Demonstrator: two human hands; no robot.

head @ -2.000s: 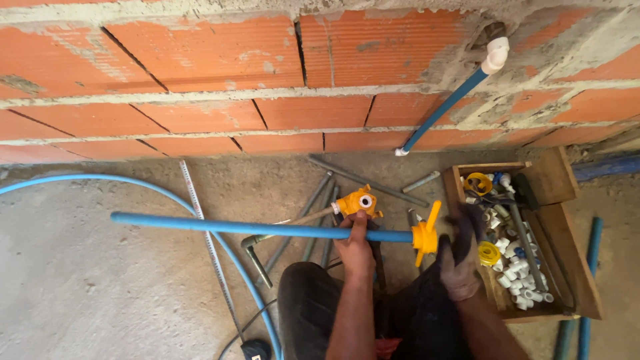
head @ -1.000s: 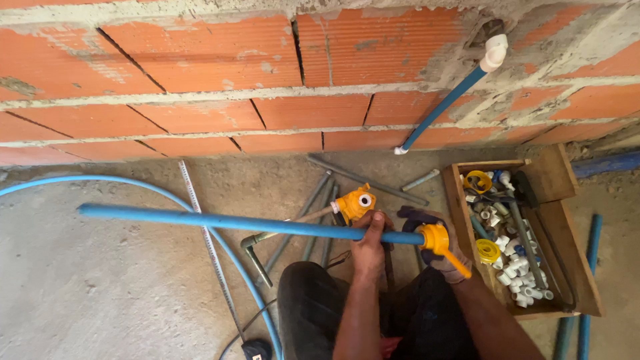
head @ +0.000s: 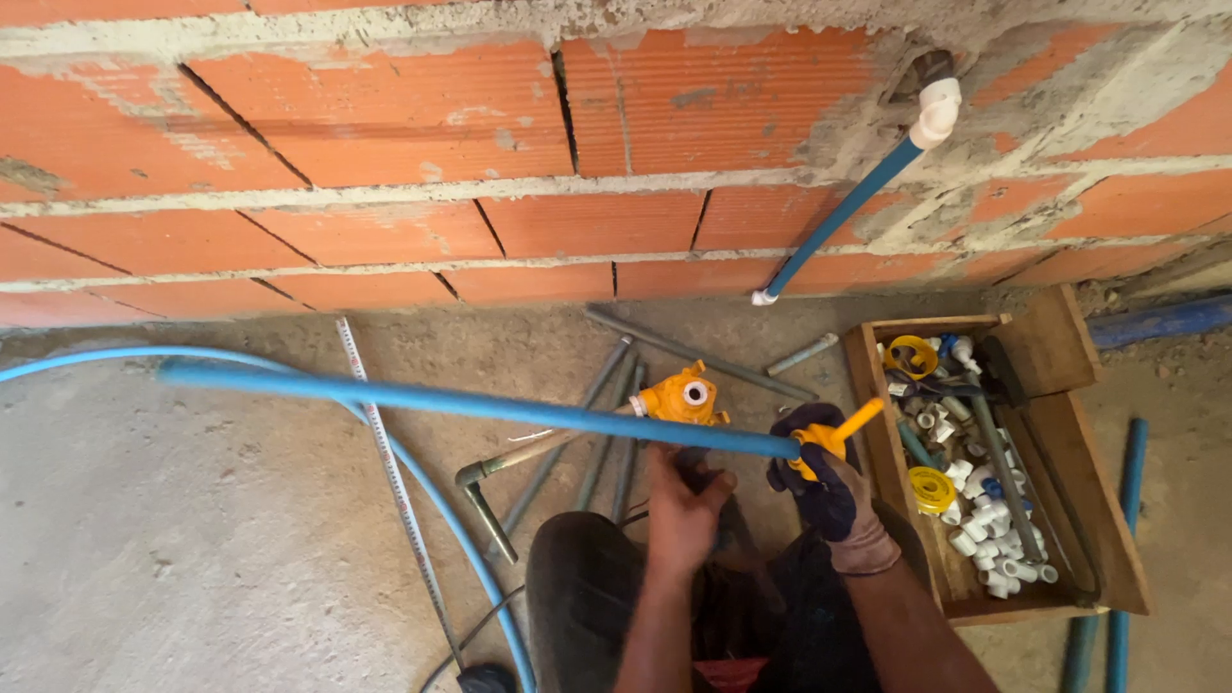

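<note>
A blue plastic pipe (head: 481,404) runs across the view, its right end in a yellow handled tool (head: 818,443), which looks like a pipe threading die. My right hand (head: 833,491), in a dark glove, is closed around that tool. Below the pipe is my bare left hand (head: 685,500), its fingers curled near a dark thing between my knees; whether it grips anything is unclear. Just above the pipe, a second yellow fitting or tool (head: 679,395) with a round opening sits near my left hand.
To the right stands a wooden box (head: 866,385) of white fittings and yellow tape rolls. Grey pipes (head: 703,351) lie by the brick wall. An extended tape measure (head: 395,472) and a blue hose (head: 452,539) cross the floor at left. A blue pipe with white elbows (head: 847,217) hangs from the wall.
My left hand was on the blue pipe and is now below it. My right hand, earlier beside the yellow tool's handles, has closed on the tool, whose handles have turned.
</note>
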